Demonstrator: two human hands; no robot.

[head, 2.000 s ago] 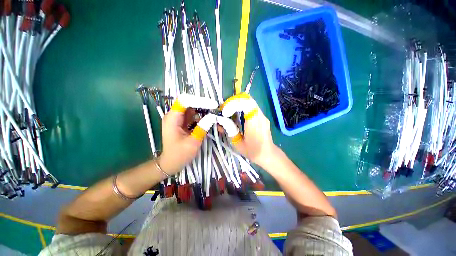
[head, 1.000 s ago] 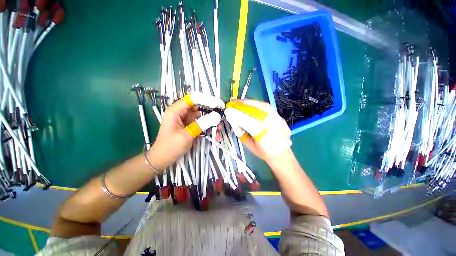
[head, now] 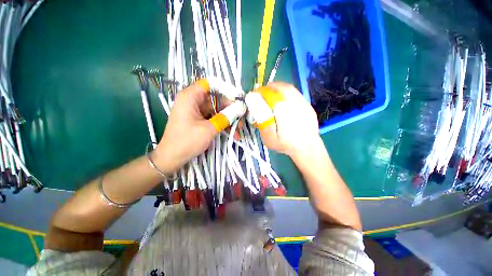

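My left hand (head: 197,118) and my right hand (head: 280,116) meet over the centre bundle of white cables (head: 220,167). Both wear white finger cots with yellow-orange bands. The left thumb and forefinger pinch a small dark piece at a cable's wire end, with thin coloured strands beside the fingers. The right fingertips touch the left ones at the same spot; what they grip is mostly hidden. Red connectors (head: 192,199) lie at the bundle's near end.
A blue bin (head: 384,64) with many small black pieces stands at the right. A harness pile (head: 8,108) lies at the far left. More harnesses (head: 450,118) lie with clear plastic at the far right. Yellow tape (head: 265,43) crosses the green mat.
The right hand has turned, its back now more toward the camera, and its fingertips stay against the left ones. The view has shifted, so the bin and bundle sit higher in the picture.
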